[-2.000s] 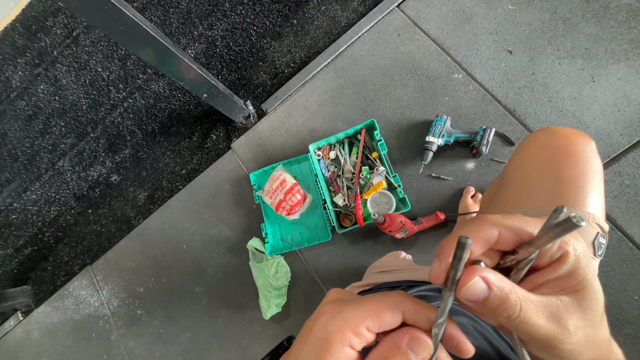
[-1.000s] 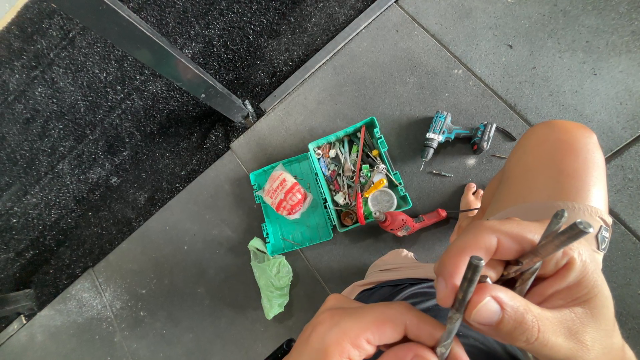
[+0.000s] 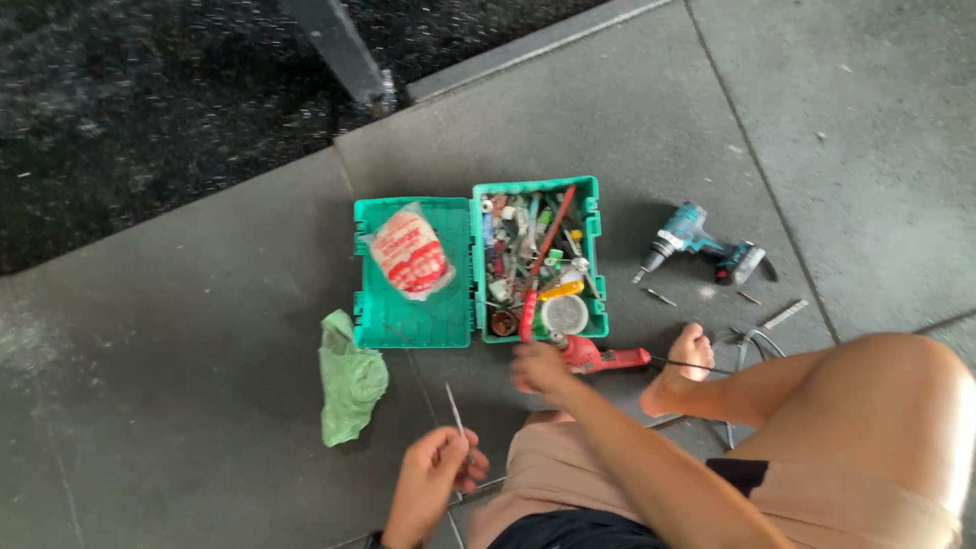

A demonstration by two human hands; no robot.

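Note:
In my left hand (image 3: 446, 465) a thin metal drill bit (image 3: 456, 410) points up between thumb and fingers. My right hand (image 3: 543, 369), blurred, is by the front edge of the open green plastic toolbox (image 3: 601, 305), next to the chuck of a red corded power drill (image 3: 610, 360); whether it holds anything cannot be told. The box is full of mixed small parts and tools, with a long red-handled tool (image 3: 554, 232), a yellow-handled tool (image 3: 561, 290) and a round clear-lidded container (image 3: 564, 314) on top. A plastic bag with red print (image 3: 412, 253) lies in its lid.
A teal cordless drill (image 3: 686, 232) lies on the tiles to the right, near a loose bit (image 3: 661, 296) and a flat metal strip (image 3: 785, 313). A grey cable (image 3: 743, 358) runs by my foot. A green plastic bag (image 3: 352, 381) lies left; a metal post (image 3: 339, 49) stands beyond.
My hands have moved apart, the right one to the toolbox's front edge. The several thick drill bits held before are no longer seen in my hands. The view has shifted and turned.

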